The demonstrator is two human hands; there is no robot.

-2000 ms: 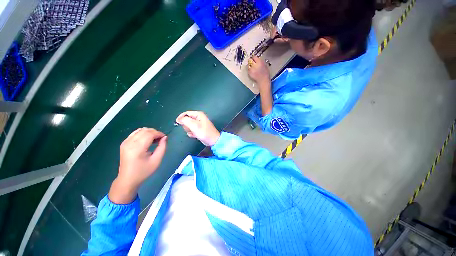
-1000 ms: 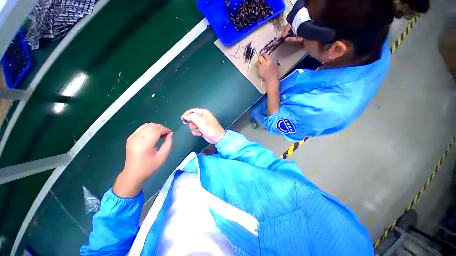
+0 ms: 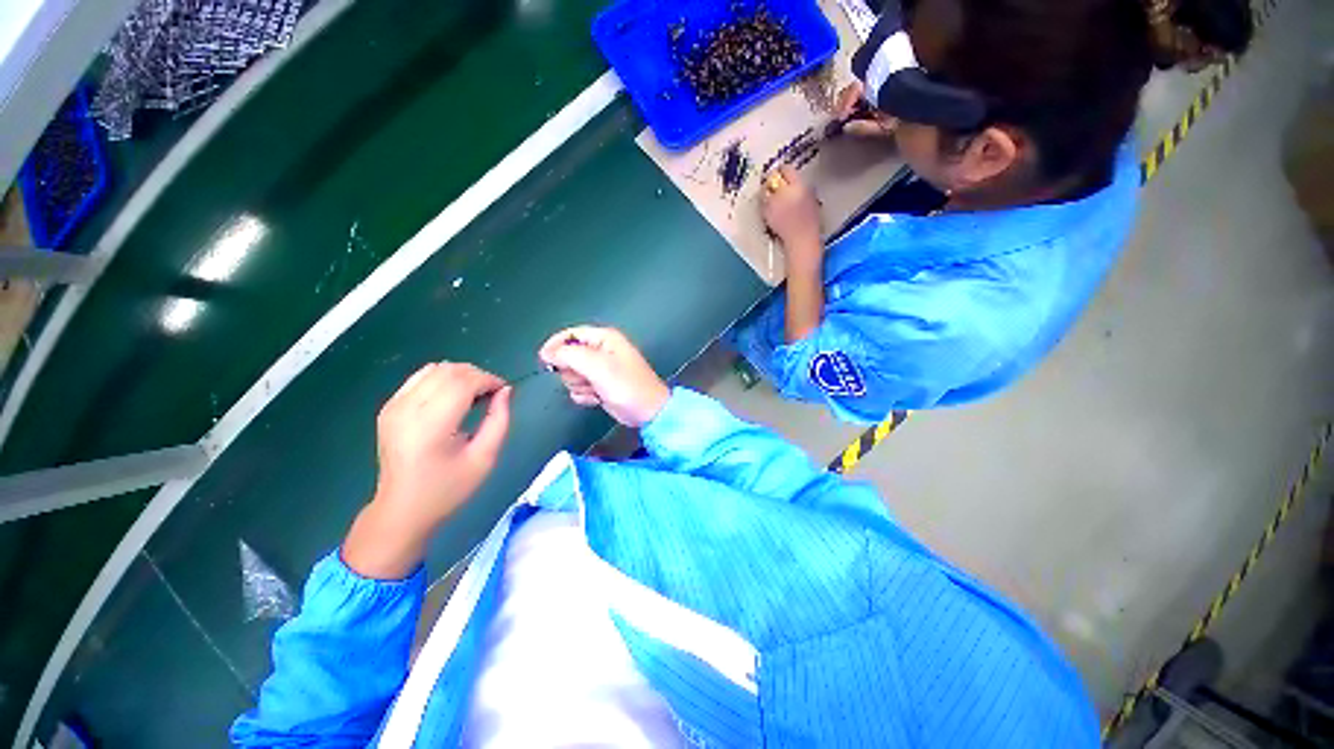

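My left hand [image 3: 436, 446] is raised over the green bench, thumb and fingertips pinched together at the end of a thin dark strand. My right hand [image 3: 604, 375] is up and to the right of it, its fingers curled around a tiny part [image 3: 552, 366] of which only a dark and shiny bit shows. The thin strand [image 3: 527, 378] runs across the short gap between the two hands. The part is too small to name, and the fingers hide most of it.
A crumpled clear bag [image 3: 264, 582] lies on the bench [image 3: 585, 264] at lower left. A neighbour in a blue smock [image 3: 966, 307] works at the right over a cardboard mat [image 3: 702, 176] and a blue tray [image 3: 644, 66] of dark parts. The green conveyor [image 3: 293, 161] curves along the left.
The view has shifted slightly. My hands keep their pinching poses, and the strand between them shows a little lower beside my right fingers.
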